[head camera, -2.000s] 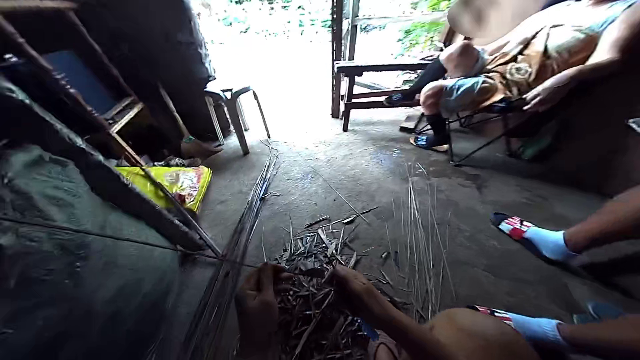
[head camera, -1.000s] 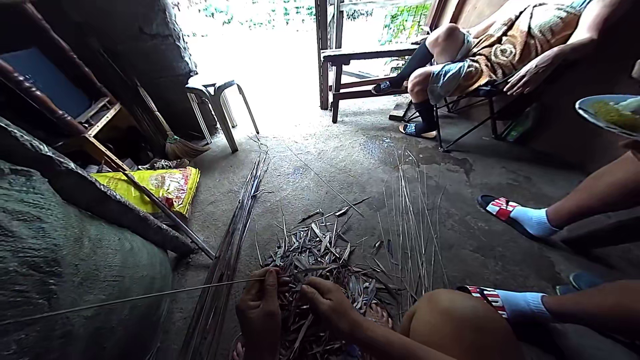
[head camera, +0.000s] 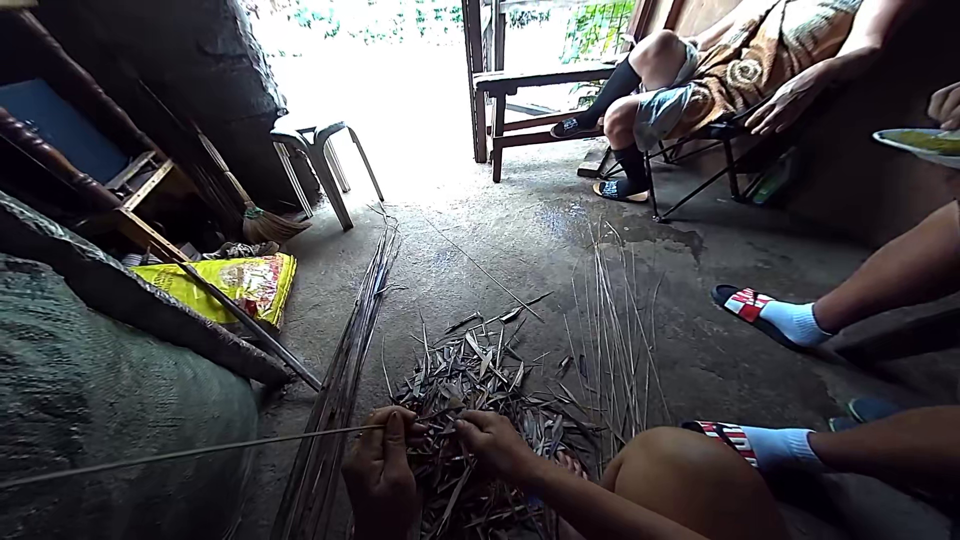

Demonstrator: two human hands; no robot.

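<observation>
My left hand (head camera: 384, 465) pinches a long thin plant rib (head camera: 225, 447), which runs from its fingers out to the left edge of the view. Close beside it on the right is my right hand (head camera: 491, 442), fingers closed; whatever lies between its fingertips is too small and dark to make out. Below and beyond both hands is a heap of dry leaf shavings (head camera: 480, 375) on the concrete floor. A bundle of long dark stalks (head camera: 341, 360) lies left of the heap. Thin pale ribs (head camera: 619, 330) are spread out to its right.
A metal stool frame (head camera: 326, 161), a broom (head camera: 266, 223) and a yellow sack (head camera: 240, 285) are at the left, near a green woven sack (head camera: 112, 405). A seated person (head camera: 675, 90) is by a wooden bench (head camera: 551, 79). Another person's sandalled foot (head camera: 772, 311) and a plate (head camera: 919, 142) are at right.
The long rib at my left hand slants differently than two seconds ago. The plate at the right has come further into view. The view has shifted slightly.
</observation>
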